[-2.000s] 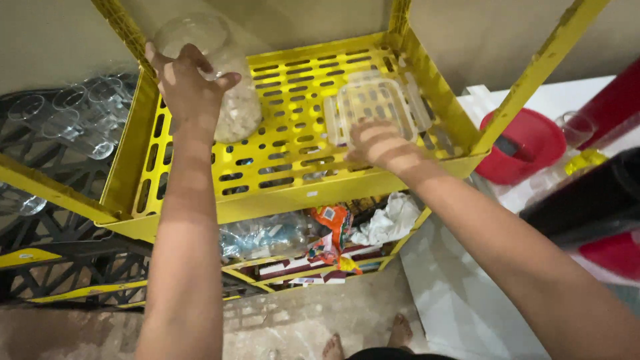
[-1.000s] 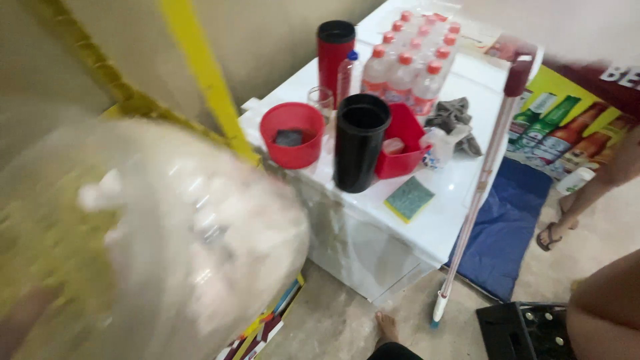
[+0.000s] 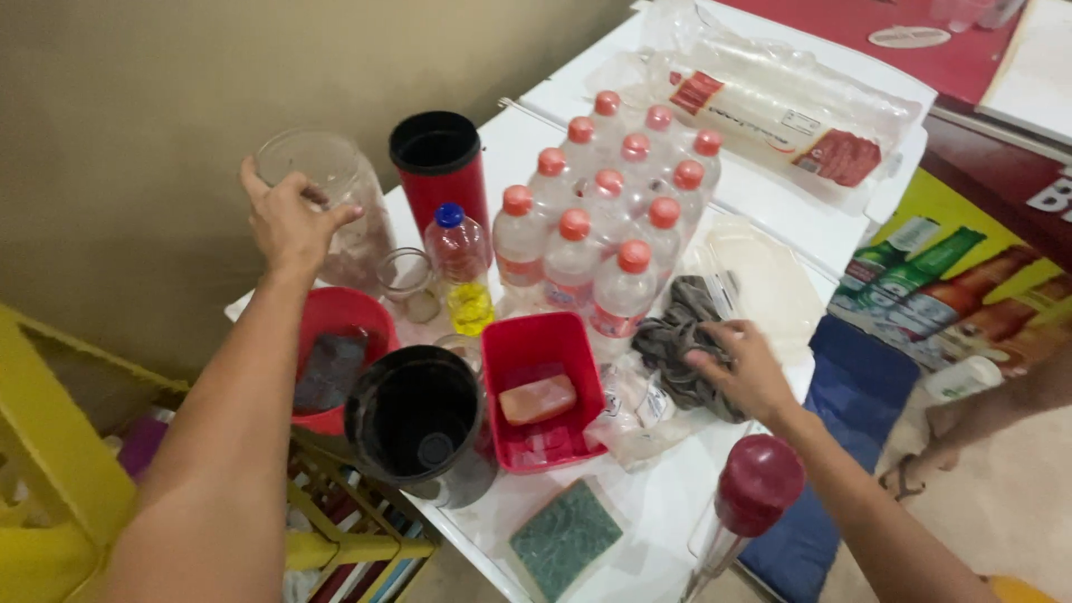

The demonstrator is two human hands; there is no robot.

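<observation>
My left hand (image 3: pixel 293 219) grips the rim of a large clear plastic jar (image 3: pixel 364 239), which stands at the back left of the white surface (image 3: pixel 536 502). My right hand (image 3: pixel 737 368) touches a crumpled dark grey cloth (image 3: pixel 682 335) at the right, its fingers bent over the cloth. Behind that hand lies a pale translucent lid or tray (image 3: pixel 766 280). Between my hands are a small glass jar (image 3: pixel 409 280), a clear bottle with a blue cap (image 3: pixel 456 243), a red square container (image 3: pixel 544 419) holding a soap bar (image 3: pixel 538 399), and a pack of red-capped bottles (image 3: pixel 607 209).
A red bowl (image 3: pixel 381 322) and a black tumbler (image 3: pixel 419 419) stand near the left edge, a red tumbler (image 3: pixel 452 188) behind. A green scouring sponge (image 3: pixel 565 536) lies in front. A handle with a red end (image 3: pixel 758 486) rises at the right. Another person's foot (image 3: pixel 913 473) is on the floor.
The large jar was on the yellow rack two seconds ago; now it stands on the white surface. My right hand has moved to the cloth. The view has swung right.
</observation>
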